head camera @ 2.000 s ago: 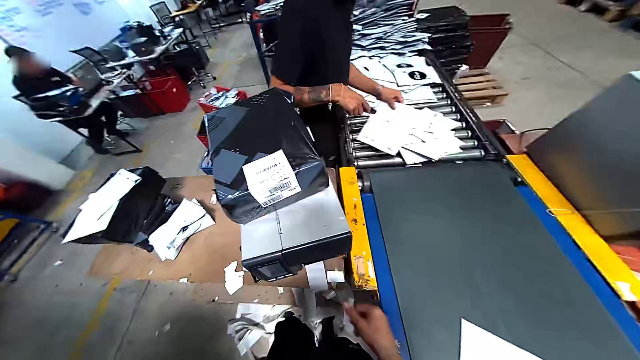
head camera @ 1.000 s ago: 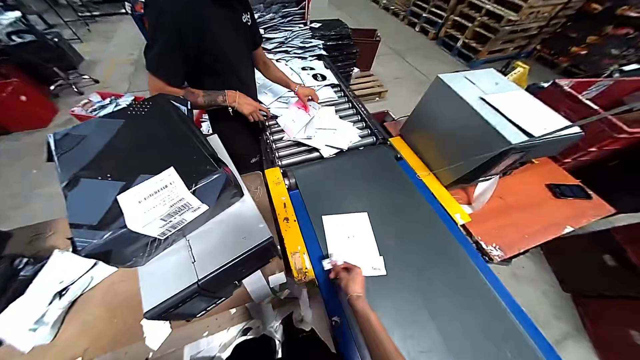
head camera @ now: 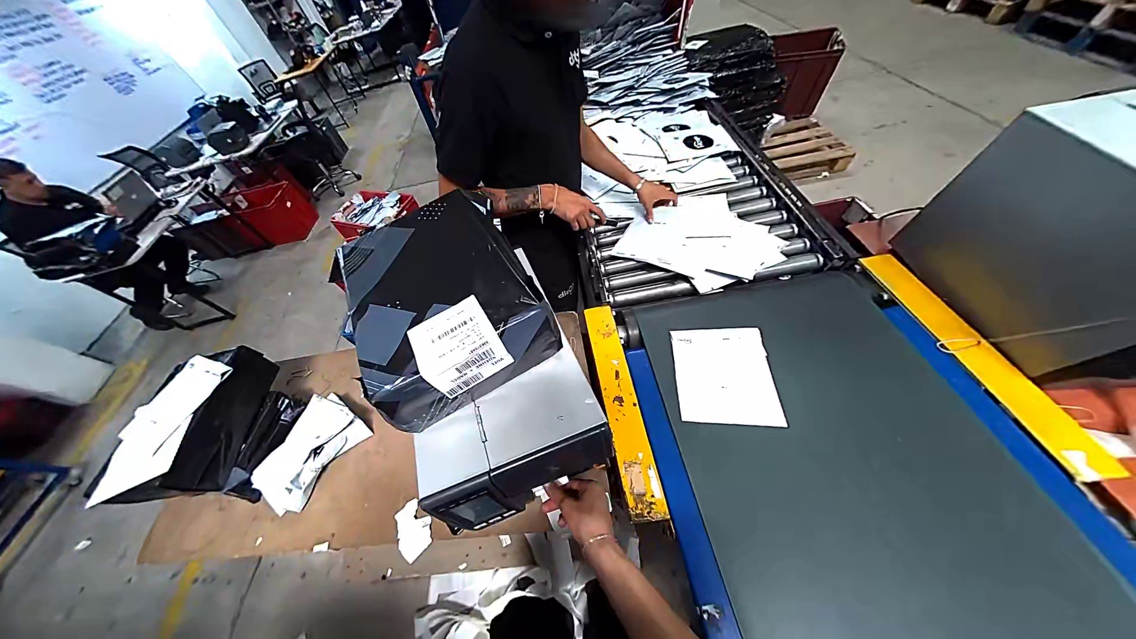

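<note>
My right hand [head camera: 581,510] is at the front of a grey label printer [head camera: 515,435], its fingers at a small piece of white label paper by the printer's lower edge; whether they grip it is not clear. A black plastic-wrapped package [head camera: 444,293] bearing a printed label [head camera: 460,346] rests on top of the printer. To the right, a white envelope [head camera: 728,377] lies flat on the dark conveyor belt [head camera: 852,497]. My left hand is not in view.
Beyond the belt a co-worker [head camera: 515,115] handles white envelopes [head camera: 701,240] on a roller conveyor [head camera: 657,288]. Black bags and papers [head camera: 222,417] lie left on the cardboard-covered table [head camera: 382,506]. A yellow-and-blue rail [head camera: 626,417] separates printer and belt. A large grey box [head camera: 1021,231] stands right.
My right hand has moved from the envelope on the belt back to the front of the printer. The envelope now lies untouched on the belt. The view has swung left.
</note>
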